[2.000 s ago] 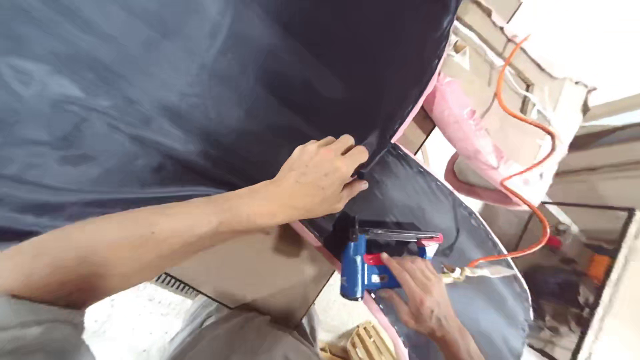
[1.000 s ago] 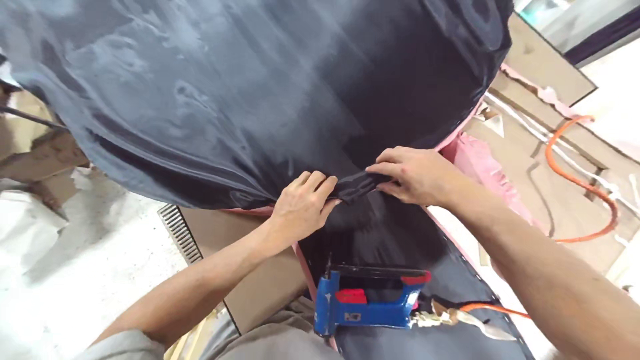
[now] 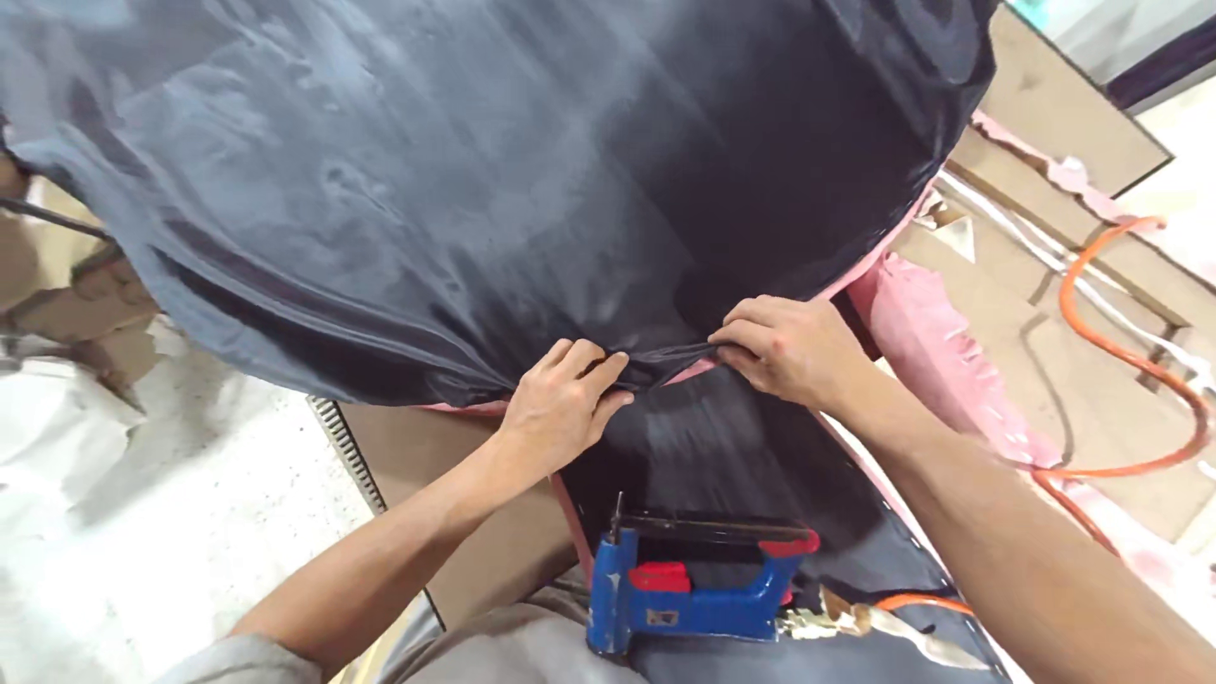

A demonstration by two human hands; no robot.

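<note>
Black satiny fabric (image 3: 456, 190) spreads over a large rounded form edged in pink fabric. My left hand (image 3: 560, 408) pinches a gathered fold at its lower edge. Just to the right, my right hand (image 3: 788, 347) grips the same folded edge, so a short bunched stretch lies between the two. Below them a blue pneumatic staple gun (image 3: 703, 598) with a red trigger rests on a narrower black-covered part (image 3: 722, 456), its hose fitting pointing right. Nobody holds the gun. The fingertips are partly hidden in the folds.
An orange air hose (image 3: 1121, 351) curls over cardboard (image 3: 1035, 313) on the right and reaches the gun. Beside it lies a pink fabric flap (image 3: 940, 342). A cardboard box side (image 3: 427, 456) stands below the form at the left, near crumpled white sheeting (image 3: 57, 427).
My right hand was at the staple gun two seconds ago; it has moved up to the fabric edge. The gun now lies let go. Between one second ago and now, both hands have stayed on the fold.
</note>
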